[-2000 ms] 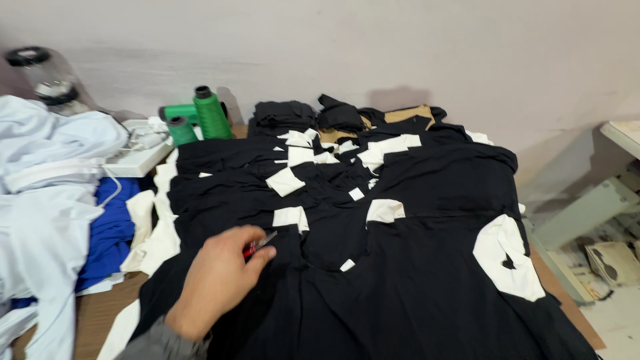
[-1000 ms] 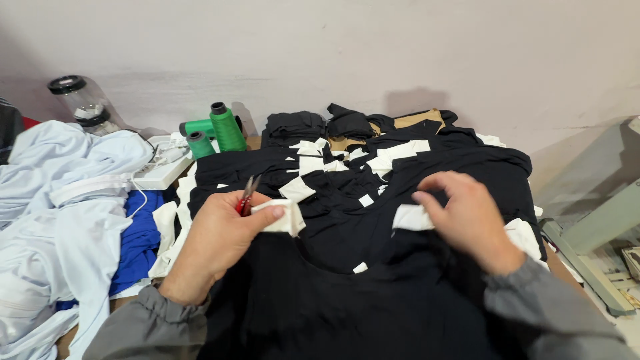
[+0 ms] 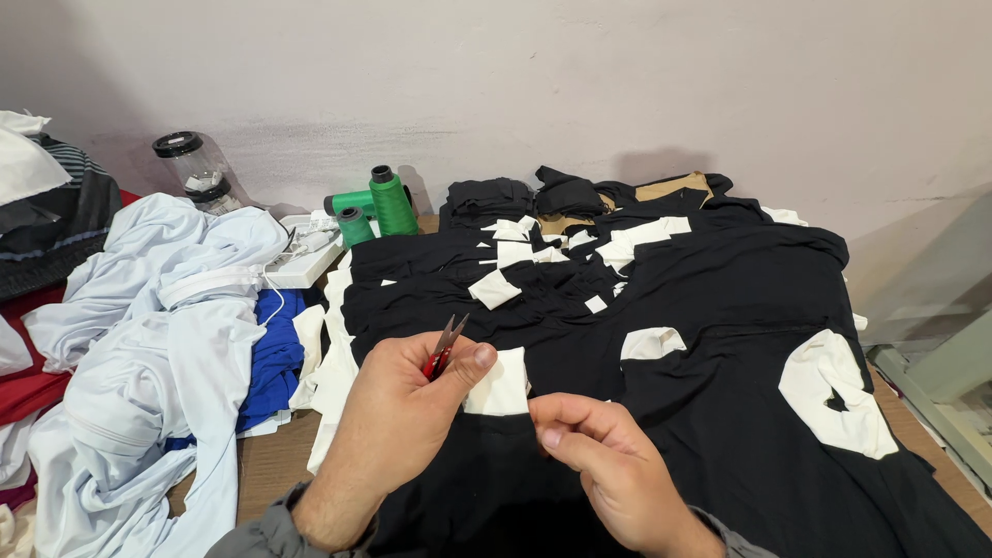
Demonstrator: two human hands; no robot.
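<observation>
My left hand (image 3: 415, 407) holds small red-handled thread snips (image 3: 445, 349), blades pointing up between thumb and fingers. Its thumb lies at a white fabric piece (image 3: 500, 387) on the edge of a black garment (image 3: 728, 434). My right hand (image 3: 601, 449) pinches the lower right corner of that white piece, thumb against forefinger. Another white patch (image 3: 651, 344) sits on the black cloth further right. A white piece with a slit-like opening (image 3: 814, 387) lies near the garment's right side.
Green thread cones (image 3: 393, 203) stand by the wall, beside a white tray (image 3: 310, 263). Light blue garments (image 3: 147, 372) and blue cloth (image 3: 271, 356) are heaped at left. Folded black cloth (image 3: 488, 203) and white scraps (image 3: 496, 288) lie behind the hands. A clear jar (image 3: 194, 167) leans at back left.
My right hand, not in view two seconds ago, was at the right-hand white patch one second ago. It has moved left to the white piece by my left hand. The snips stay in my left hand.
</observation>
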